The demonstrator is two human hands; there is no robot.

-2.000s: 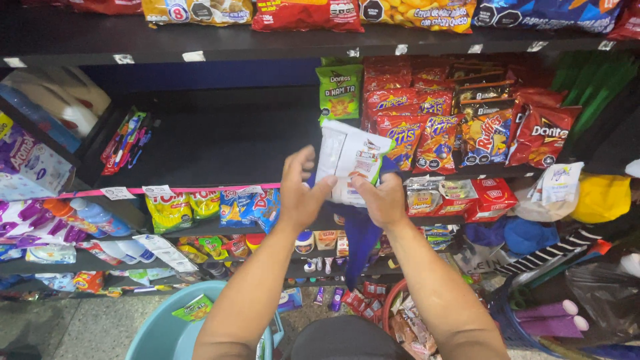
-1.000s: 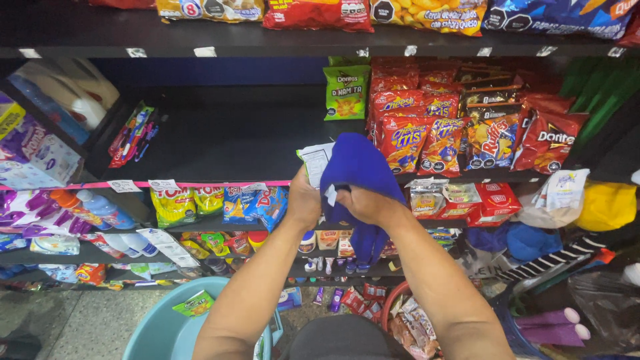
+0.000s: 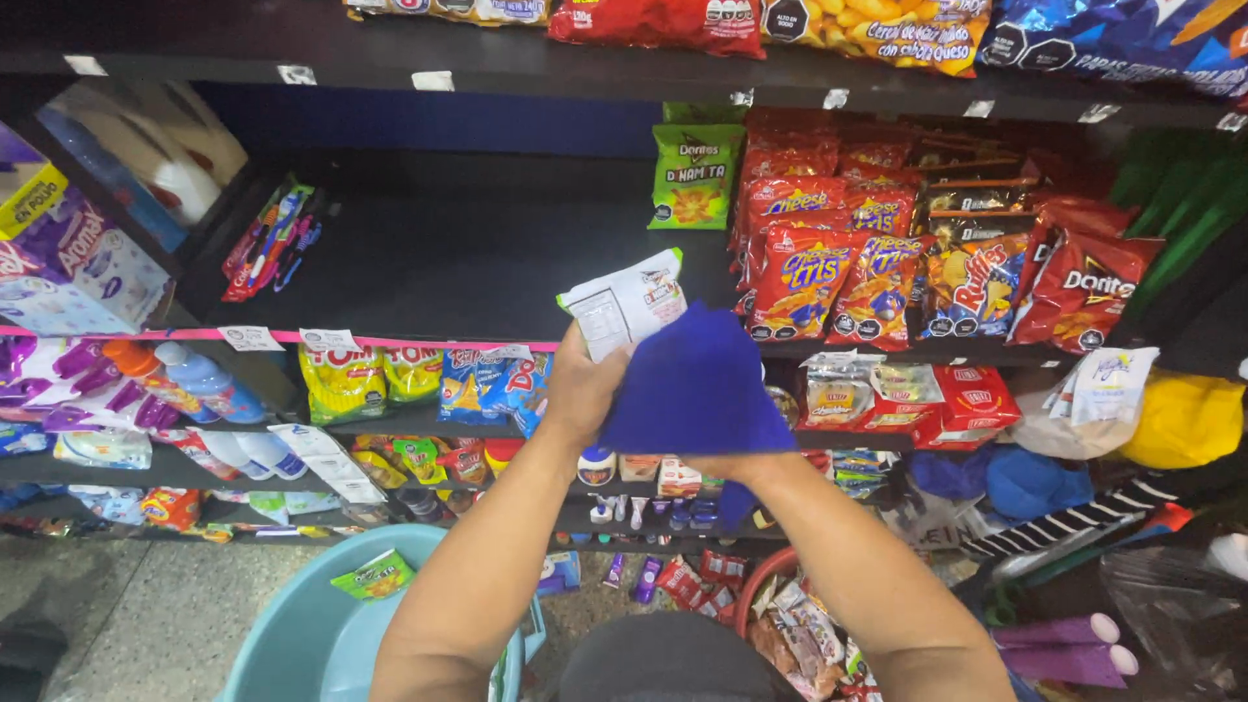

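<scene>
My left hand grips a Doritos Dinamita snack bag by its lower edge, its white printed back turned up. A blue cloth lies against the bag's right side and drapes over my right hand; the fingers there are mostly hidden under the cloth. Behind the bag, a green Doritos Dinamita bag stands upright on the black shelf, beside rows of red Cheese Tris bags.
Toothbrush packs lie at the shelf's left. Ruffles and red Doritos bags stand at the right. Larger snack bags fill the shelf above. Below are a light blue tub with a green bag inside, and a red basket of packets.
Two seconds ago both hands held the bag, with the cloth hanging below. The cloth has since come up over my right hand and against the bag.
</scene>
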